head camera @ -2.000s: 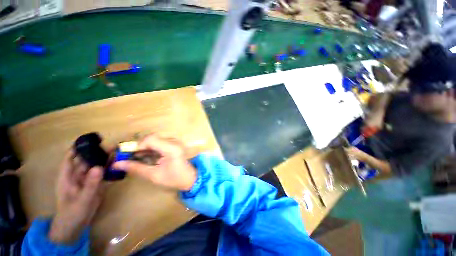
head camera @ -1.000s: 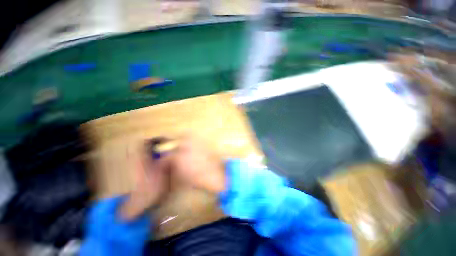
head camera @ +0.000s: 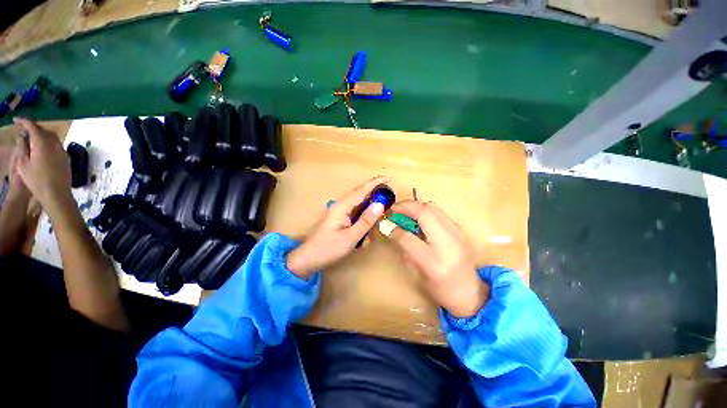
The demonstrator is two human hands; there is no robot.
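Observation:
My left hand (head camera: 339, 233) holds a black housing (head camera: 384, 194) with the blue battery (head camera: 379, 204) showing in its end. My right hand (head camera: 438, 251) pinches a small green circuit board (head camera: 404, 222) and a small white part (head camera: 387, 227) close beside the housing. Both hands are over the tan cardboard mat (head camera: 478, 183). A thin dark stick-like tool (head camera: 414, 194) shows just above my right fingers; whether it is held cannot be told. My palms and the lower part of the housing are partly hidden.
Black shells (head camera: 211, 199) stand in rows at left on a white sheet (head camera: 100, 135). Another person's hand and forearm (head camera: 60, 183) are at far left. The green belt (head camera: 430, 48) carries battery-and-board sets (head camera: 368, 89). A grey metal post (head camera: 638, 88) rises at right beside a dark green surface (head camera: 622, 263).
The view has swung left, bringing the black shells and another person's arm into clear view. The green board now shows at my right fingertips. The housing stays in my left hand.

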